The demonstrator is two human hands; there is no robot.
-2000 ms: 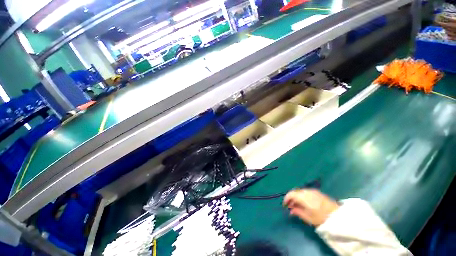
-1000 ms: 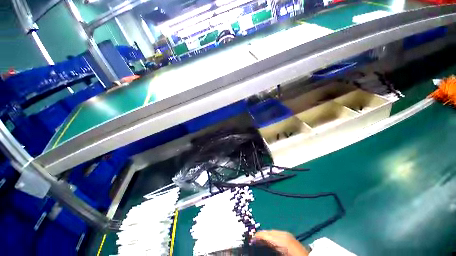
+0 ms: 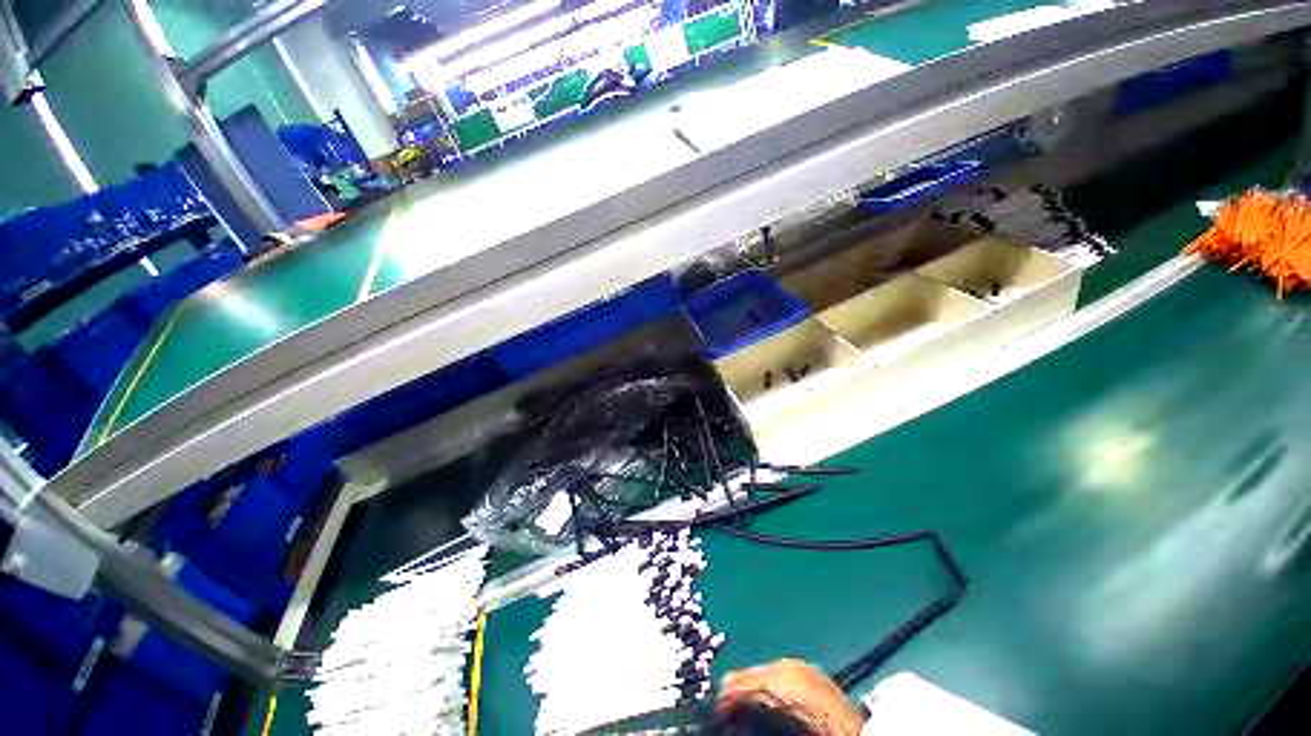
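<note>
My right hand [image 3: 788, 699] is at the bottom centre, cut off by the edge, with a pale sleeve to its right. It is beside the black ends [image 3: 682, 611] of a white wire pile [image 3: 604, 647]; its fingertips are unclear and I cannot tell if it holds anything. A second, all-white pile [image 3: 400, 647] lies further left. A dark strand [image 3: 877, 542] runs right across the green surface, bends down and back towards my hand. More black wires spill from a crumpled shiny plastic bag [image 3: 575, 453] behind the piles. My left hand is not in view.
A cream divided tray [image 3: 899, 410] with a few dark parts stands behind the bench edge, with a small blue bin [image 3: 746, 312] beside it. An orange wire heap [image 3: 1265, 242] lies at far right. A raised metal-edged line [image 3: 575, 237] crosses above. Blue bins stand left.
My right hand has moved left and down, from the open green surface to beside the black-ended pile. The dark strand now shows a bend on the right. The view has shifted.
</note>
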